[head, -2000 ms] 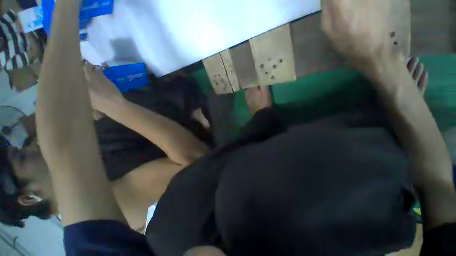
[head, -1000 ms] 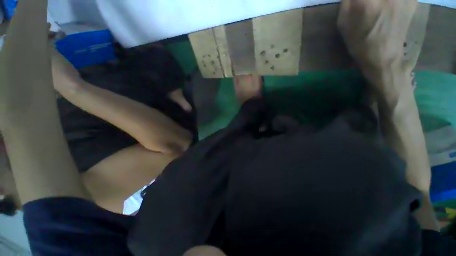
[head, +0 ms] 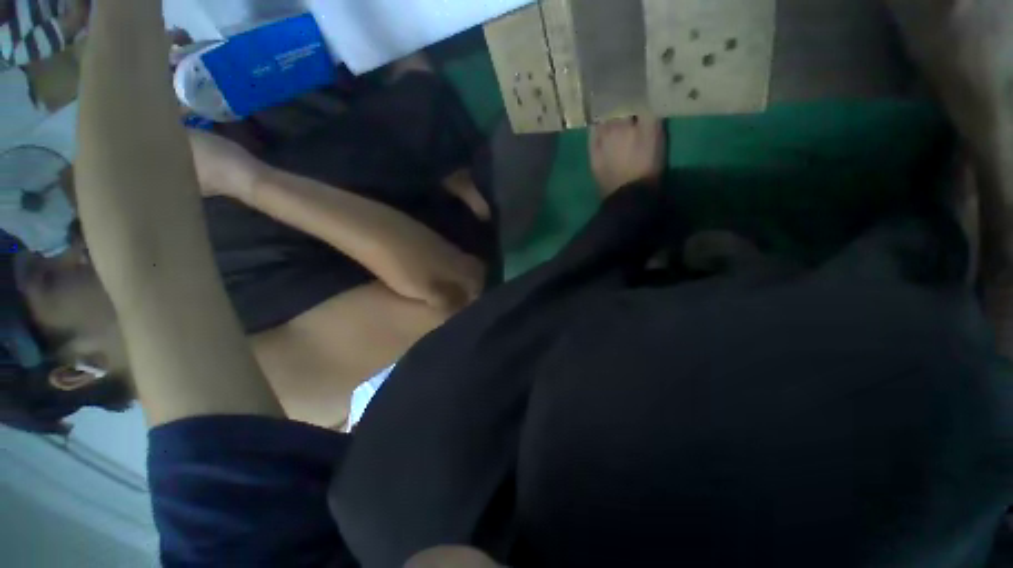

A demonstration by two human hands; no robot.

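Note:
A blue box [head: 272,64] with small print is at the upper left, beside the white table edge. A white rounded part [head: 200,85] shows at its left end. My left forearm crosses the left side and runs out of the top edge; my left hand is out of the picture. My right arm runs up the right edge. Only a blurred part of my right hand or wrist [head: 964,50] shows at the top right, cut off; its fingers and anything held are hidden.
The white-covered table [head: 411,24] has a wooden pallet edge [head: 711,56] over a green floor [head: 778,144]. A seated person [head: 322,261] in dark clothes is close on my left, forearm towards the blue box. A fan [head: 33,200] stands at the far left. A bare foot shows below the pallet.
The view has shifted, so the table edge sits higher and further right. My right hand has mostly left the frame at the top right. More of the neighbour and blue box shows.

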